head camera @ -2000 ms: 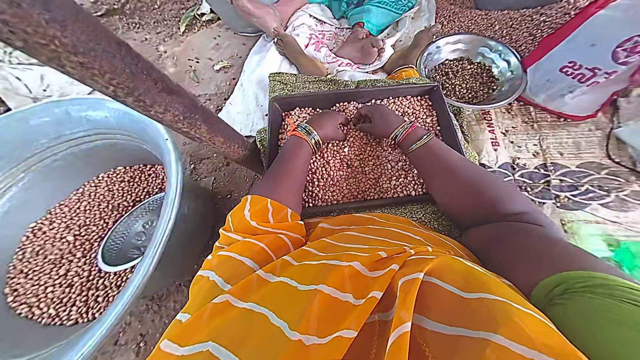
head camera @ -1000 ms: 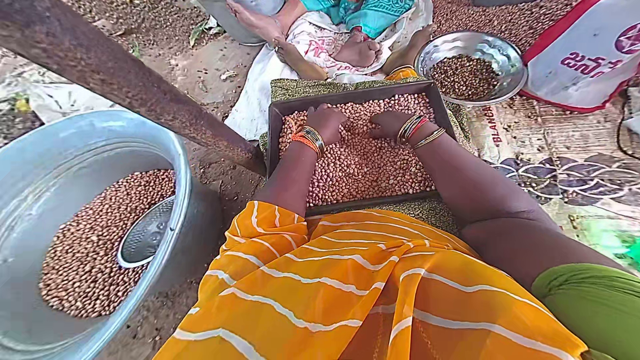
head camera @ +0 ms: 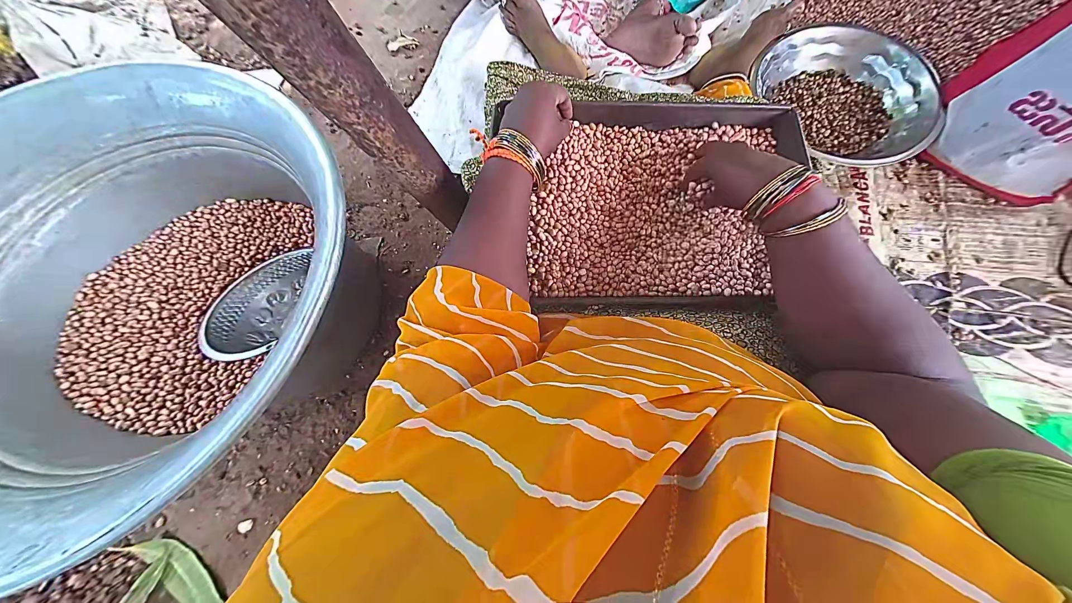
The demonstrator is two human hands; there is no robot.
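Note:
A dark rectangular tray (head camera: 662, 302) lies across my lap, spread with reddish-brown nuts or seeds (head camera: 620, 218). My left hand (head camera: 540, 115), with bangles and an orange thread at the wrist, is at the tray's far left corner, fingers curled; whether anything is inside them cannot be seen. At the right part of the tray, my right hand (head camera: 727, 173) touches the nuts with bent fingers, its fingertips partly hidden. On the left is a large metal pot (head camera: 331, 209) holding more nuts (head camera: 159, 327) and a small patterned metal bowl (head camera: 260, 306).
A rusty metal pole (head camera: 343, 92) slants between pot and tray. Beyond the tray are bare feet (head camera: 653, 33) on a white sack. A steel bowl (head camera: 909, 92) of darker pieces stands at the far right, beside a red-edged white bag (head camera: 1005, 126) and more nuts on the ground.
My hands, near each other over the tray's middle before, are now farther apart: the left at the far left corner, the right toward the right side. The view has shifted.

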